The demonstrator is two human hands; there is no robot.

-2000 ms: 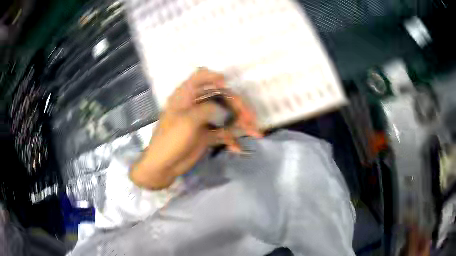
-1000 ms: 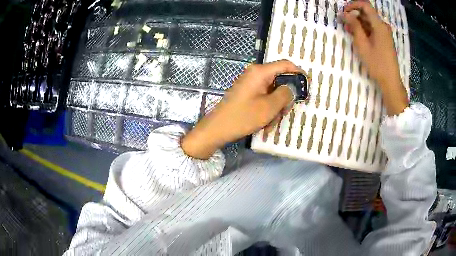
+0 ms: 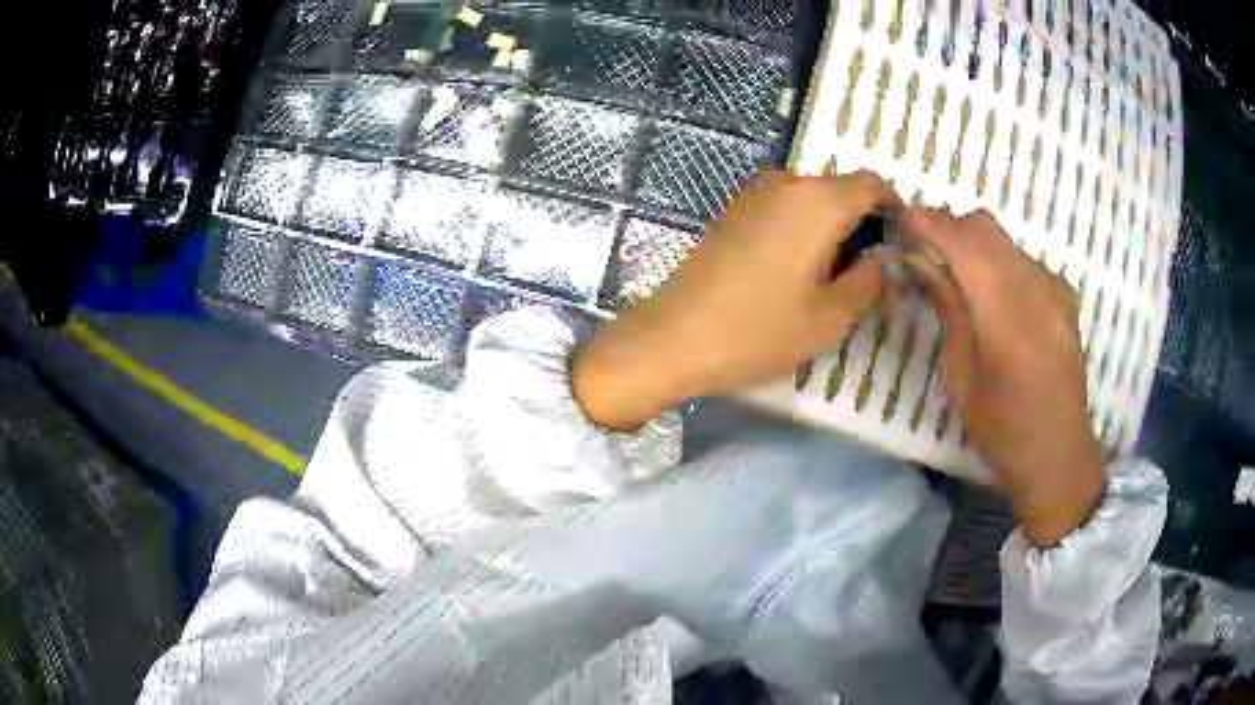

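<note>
My left hand [image 3: 771,296] is closed on a small black housing [image 3: 863,237], held over the near part of the white slotted parts tray [image 3: 1149,276]. Only a dark bit of the housing shows between the fingers. My right hand [image 3: 1012,351] meets the left at the housing, its fingertips bent against it. A thin brownish sliver seems to show at the right fingertips, but it is blurred and I cannot tell if it is gripped. Rows of narrow brown-gold pieces [image 3: 950,117] lie in the tray's slots.
A clear blister tray [image 3: 427,207] with square pockets lies left of the white tray, small pale pieces [image 3: 502,53] in its far pockets. A dark, shiny filled tray [image 3: 117,179] is at the far left. A yellow floor line [image 3: 186,400] shows at lower left.
My right hand has come back from the far part of the white tray to meet the left at the housing. The view has shifted, so the trays appear further right.
</note>
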